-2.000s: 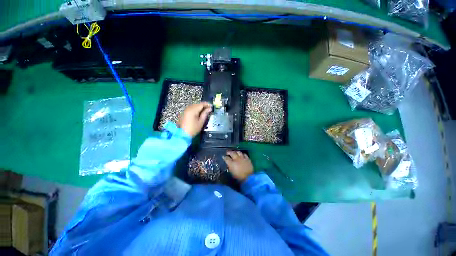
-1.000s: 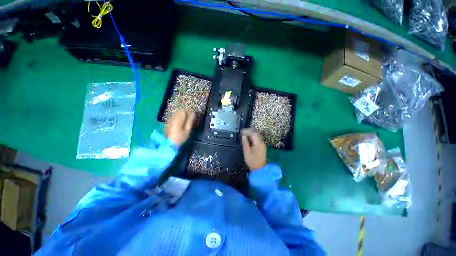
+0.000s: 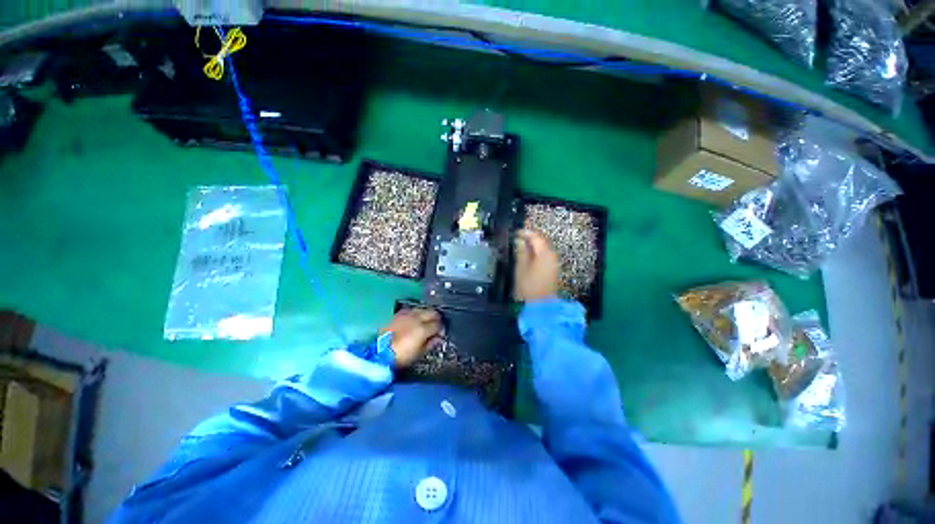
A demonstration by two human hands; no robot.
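The black assembly fixture [image 3: 478, 184] stands upright in the centre, with a silver nest plate [image 3: 466, 262] on its near half and a yellow piece [image 3: 471, 217] just beyond the plate. My left hand [image 3: 414, 336] is at the left end of the front parts tray [image 3: 499, 381], fingers down at the small parts. My right hand [image 3: 535, 266] is right of the silver plate, over the near left part of the right parts tray [image 3: 598, 268]; it is blurred. The left parts tray [image 3: 388, 221] is heaped with tiny parts. Whether either hand holds a part is too small to tell.
A labelled clear bag [image 3: 228, 262] lies left, near a blue cord [image 3: 269, 169]. A black box [image 3: 256, 107] is at the back left. A cardboard box [image 3: 715, 162], a grey bag [image 3: 810, 210] and bags of orange-brown parts [image 3: 730, 322] are at the right. A raised shelf edge runs behind.
My left hand has moved from the left parts tray to the front tray. My right hand has moved from the front tray up beside the fixture and slightly farther forward. The view has shifted a little.
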